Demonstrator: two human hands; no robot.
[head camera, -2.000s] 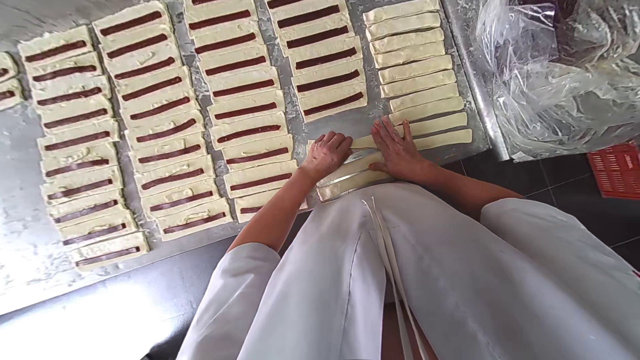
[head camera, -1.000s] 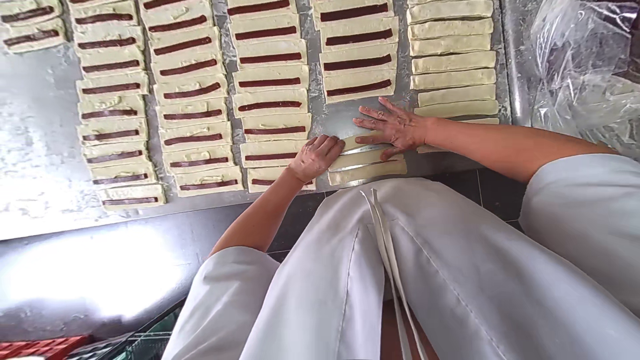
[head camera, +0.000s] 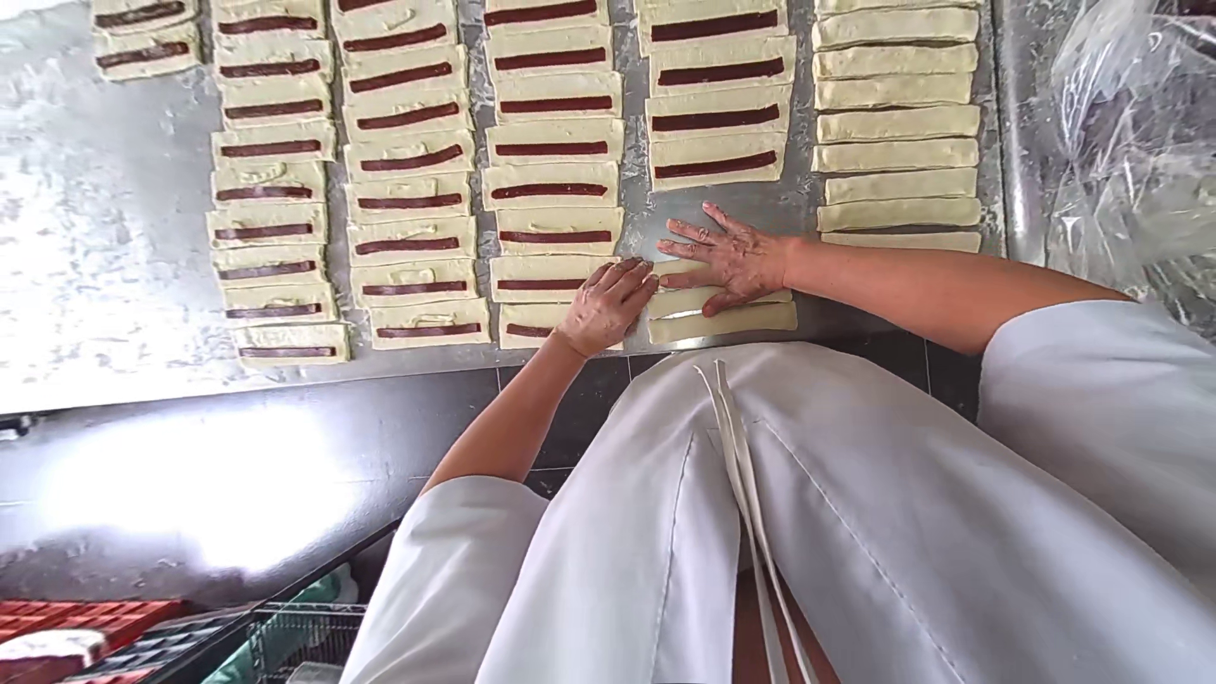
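My right hand (head camera: 733, 260) lies spread, palm down, over folded dough strips (head camera: 724, 323) near the table's front edge. My left hand (head camera: 610, 304) touches the left end of these strips, its fingers close together; whether it pinches dough cannot be told. Beside it runs a column of flat dough pieces with dark red filling bars (head camera: 554, 237). Above my right hand lie more dough pieces with red bars (head camera: 717, 119). A column of plain folded dough strips (head camera: 896, 157) reaches down to my right forearm, which hides part of the lowest one.
The metal table (head camera: 123, 237) carries further columns of filled dough pieces (head camera: 271, 230) at the left. Clear plastic sheeting (head camera: 1140, 161) lies at the right. Below the table's edge, at the lower left, are red plastic crates (head camera: 90, 617) and a wire basket (head camera: 309, 632).
My right hand has left the bottom of the right-hand dough column, where it was two seconds ago, and is spread over the strips beside my left hand. The view has shifted left.
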